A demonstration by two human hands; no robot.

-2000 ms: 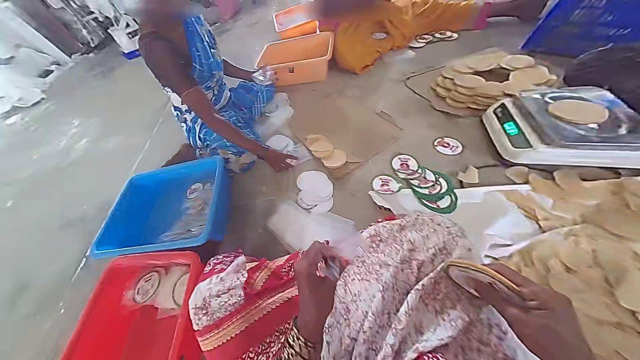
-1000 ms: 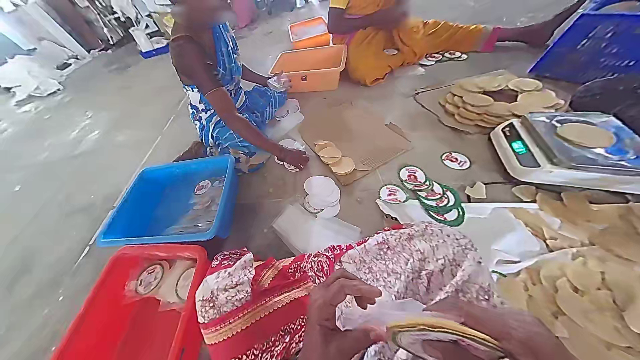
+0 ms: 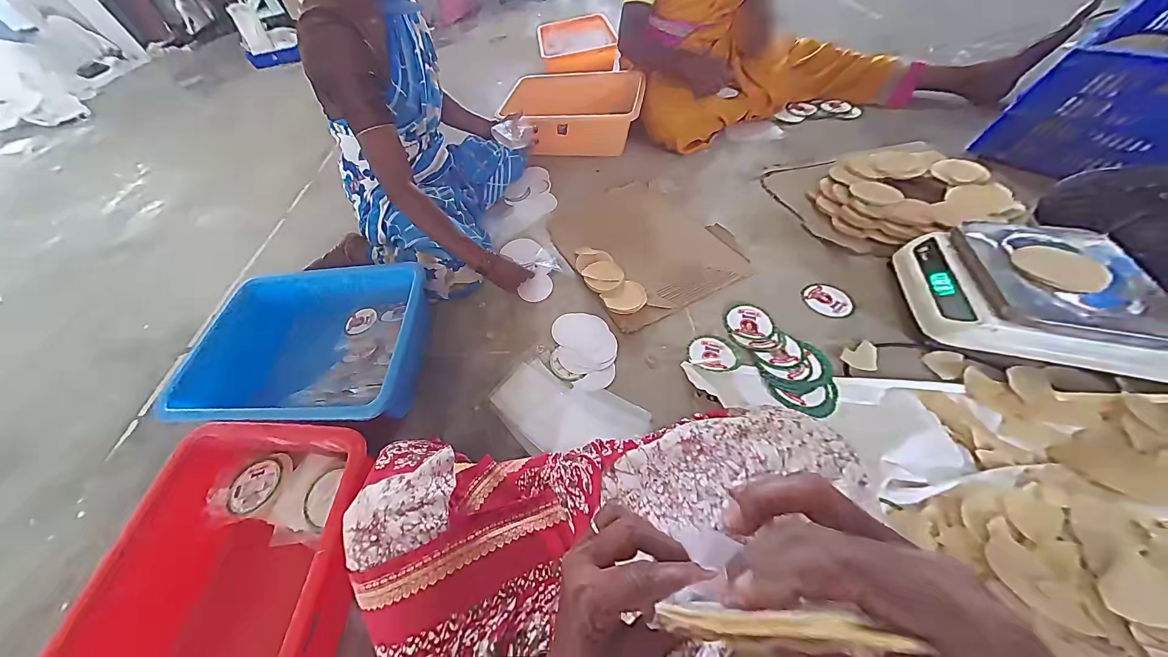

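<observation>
Low in the head view, my left hand pinches the edge of a thin clear plastic bag. My right hand is at the same bag, with a stack of thin round tan discs held under its fingers, seen edge-on. Whether the stack is partly inside the bag cannot be told. Flat plastic bags lie on the floor beyond my lap, beside white round labels. Round green-edged labels overlap farther right. Many loose tan discs are heaped at the right.
A red tub and a blue tub hold bagged items at the left. A digital scale bears a disc at the right. Piled discs lie on cardboard behind. Two people sit ahead near orange tubs.
My hands have come together at the bag; two seconds ago they were apart, the left with clear plastic and the right with the disc stack.
</observation>
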